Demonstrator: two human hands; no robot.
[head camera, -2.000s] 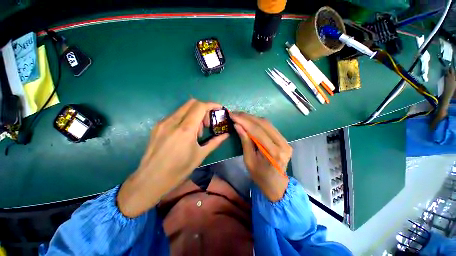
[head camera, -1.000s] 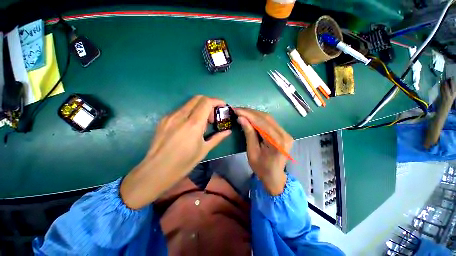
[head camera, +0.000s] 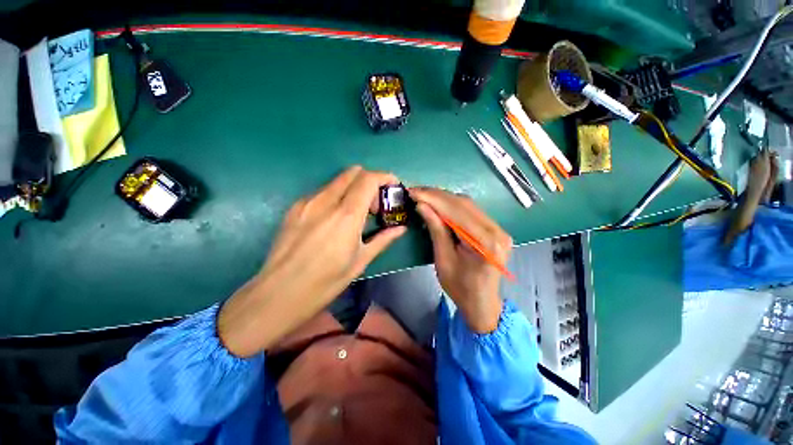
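My left hand (head camera: 326, 230) holds a small black electronic module (head camera: 394, 206) between thumb and fingers, its open side with gold and white parts facing up. My right hand (head camera: 461, 252) grips a slim orange stick tool (head camera: 474, 243) like a pen. Its tip is at the module's right side, hidden by my fingers. A similar module (head camera: 386, 102) sits on the green mat behind my hands, and another module (head camera: 154, 190) sits at the left.
Silver tweezers (head camera: 506, 168) and white-and-orange tools (head camera: 536, 139) lie at the right, near a brown pot (head camera: 554, 83) and yellow-brown square (head camera: 595, 149). An orange-and-black screwdriver (head camera: 478, 52) stands behind. Yellow paper (head camera: 94, 117) and a black fob (head camera: 163, 85) lie left. A person's hand (head camera: 758, 180) shows far right.
The bench has shifted in the view as the camera moved. My hands keep hold of the module and the orange tool, whose angle has changed slightly.
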